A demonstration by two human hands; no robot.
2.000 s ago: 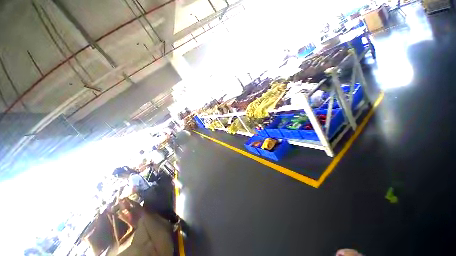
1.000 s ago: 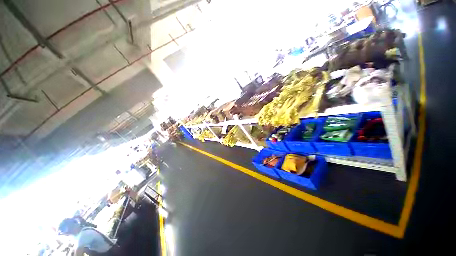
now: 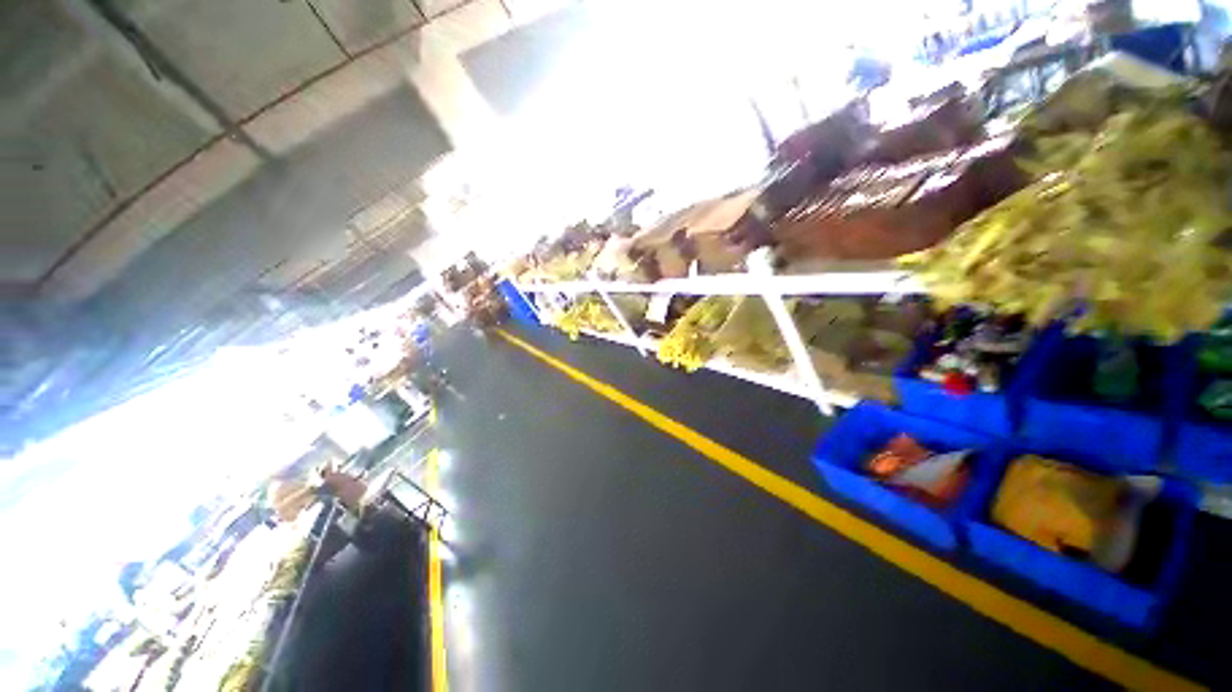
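Note:
Neither of my hands is in the picture. Nearest in front, at the lower right, two blue plastic crates stand on the floor beside the rack. One blue crate point(image 3: 885, 507) holds orange and whitish pieces point(image 3: 926, 466). The other crate point(image 3: 1067, 584) holds a yellow piece point(image 3: 1061, 507) and something pale. The view is tilted and partly blurred.
A white-framed rack point(image 3: 790, 331) runs along the right, with yellow material point(image 3: 1108, 223), brown heaps point(image 3: 905, 203) and more blue crates point(image 3: 953, 399). A dark aisle floor point(image 3: 608, 541) lies ahead between yellow lines point(image 3: 730, 462). Work tables point(image 3: 291, 595) line the left, partly overexposed.
The view has moved forward along the aisle. The rack and floor crates appear larger and further right. The person at the lower left and the rack's near end have left the picture.

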